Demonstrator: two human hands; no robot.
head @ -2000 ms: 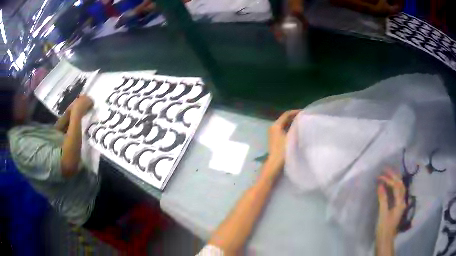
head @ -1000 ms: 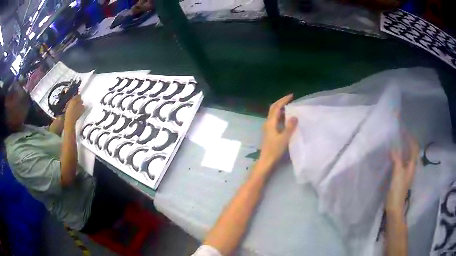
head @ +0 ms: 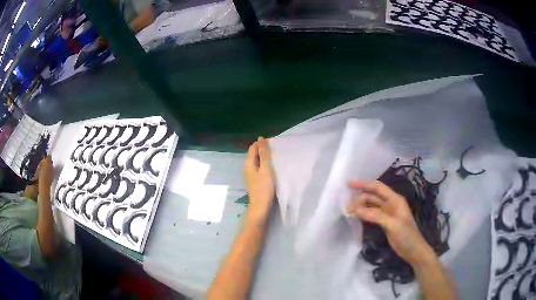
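Note:
A milky white foam bag or sheet (head: pixel 311 170) lies over the bench in front of me, with a folded flap standing up. My left hand (head: pixel 260 176) is at its left edge near the belt and pinches the edge between thumb and fingers. My right hand (head: pixel 379 214) is over the middle of the sheet, fingers bent and spread, with nothing visible in it. A tangled heap of black curved plastic parts (head: pixel 432 211) lies beneath and beside my right hand. One loose curved part (head: pixel 463 171) lies to the right of the heap.
A layout board (head: pixel 150 190) with rows of black crescents is at left, another board (head: pixel 517 234) at right. A third board (head: pixel 452 23) is beyond the green belt (head: pixel 282 82). A seated person (head: pixel 35 228) works at far left. A green post (head: pixel 132 58) crosses the belt.
The view has turned right. The sheet's flap has folded back leftward, uncovering the heap of black parts. My right hand has moved from the sheet's right side to its middle.

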